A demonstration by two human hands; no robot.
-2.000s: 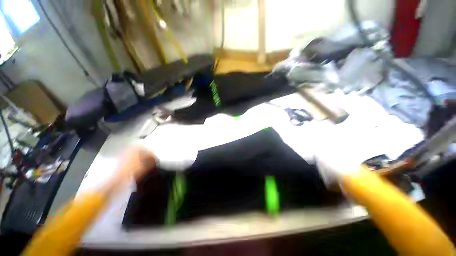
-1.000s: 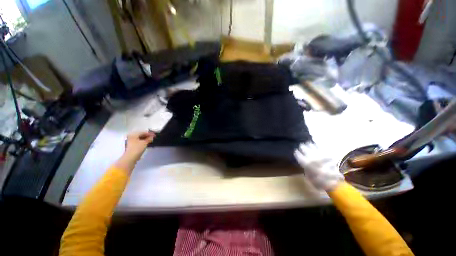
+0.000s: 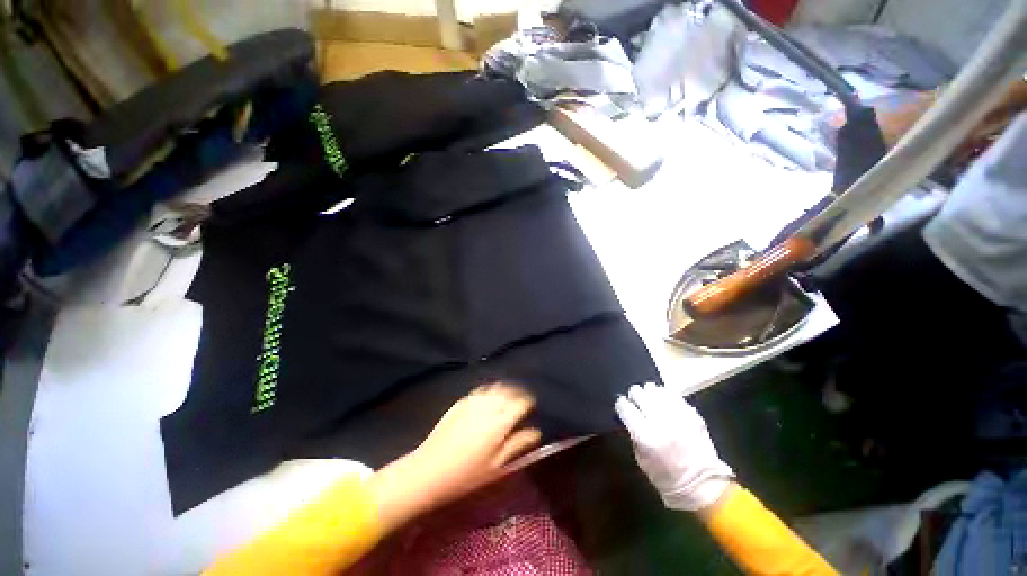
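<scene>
The black garment body [image 3: 394, 293] lies spread on the white pressing table, with green lettering on its left part and seams across it. My bare left hand [image 3: 487, 428] is on the cloth near the front table edge, fingers bent and slightly blurred; whether it grips cloth is unclear. My right hand [image 3: 672, 444] in a white glove is at the garment's front right corner, fingertips on the cloth edge; a grip cannot be made out. The steam iron [image 3: 743, 295] with its orange-brown handle stands at the right table edge, away from both hands.
More black cloth with green lettering [image 3: 405, 113] lies behind. A tan-grey block [image 3: 605, 146] and partly covered black shears handles [image 3: 566, 173] are at back right. Grey-blue cloth [image 3: 777, 96] is heaped beyond. A dark padded roll [image 3: 203, 101] lies back left. A pale hose [image 3: 923, 124] runs from the iron.
The garment has been laid out flatter and nearer the front edge. My left hand has moved right and inward over the cloth. The view has shifted down and right.
</scene>
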